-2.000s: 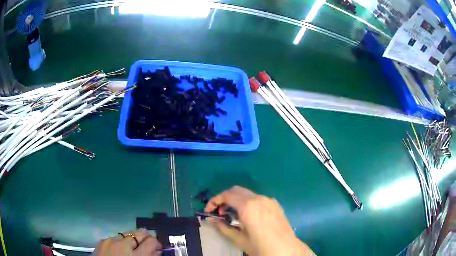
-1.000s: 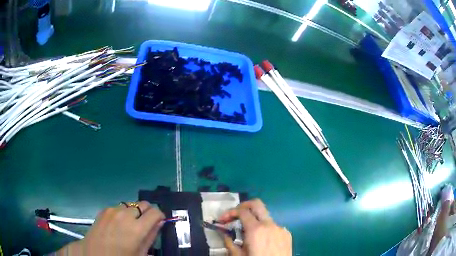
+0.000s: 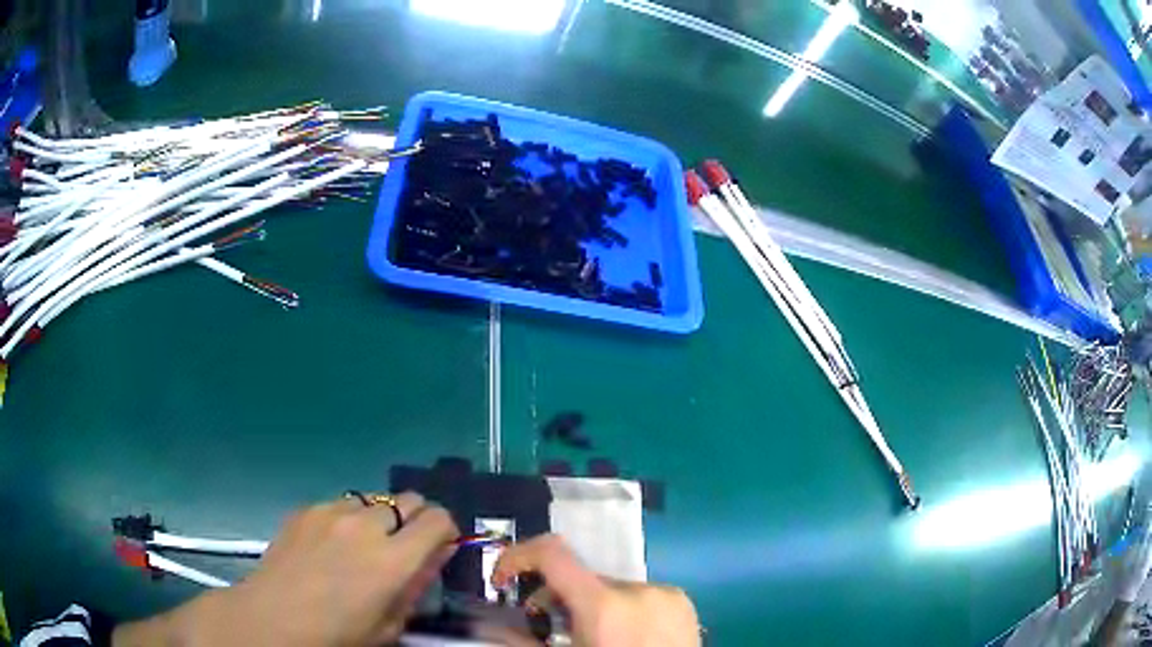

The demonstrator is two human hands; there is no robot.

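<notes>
My left hand (image 3: 360, 562), with a ring, grips the thin red and blue core wires (image 3: 478, 540) of a white cable (image 3: 209, 545) over the black work fixture (image 3: 442, 483). My right hand (image 3: 594, 594) is over the fixture's white patch (image 3: 494, 575), fingertips at the wire ends. A dark slim tool (image 3: 537, 617) shows partly under the right fingers, blurred. Whether a connector housing is at the wire tips is hidden. The pale pad (image 3: 600, 521) lies right of the black part. A red connector (image 3: 132, 554) lies at the cable's left end.
The blue parts tray (image 3: 537, 307) holds many black housings (image 3: 480, 209). A white cable bundle (image 3: 164, 202) fans out at left. A few white cables (image 3: 790, 297) lie diagonally right of the tray. Loose black pieces (image 3: 567, 430) lie behind the pad. More thin cables (image 3: 1068, 468) lie far right.
My right hand has moved left from the pale pad onto the white patch, close to my left hand. The left hand still holds the wires. The whole view has shifted somewhat.
</notes>
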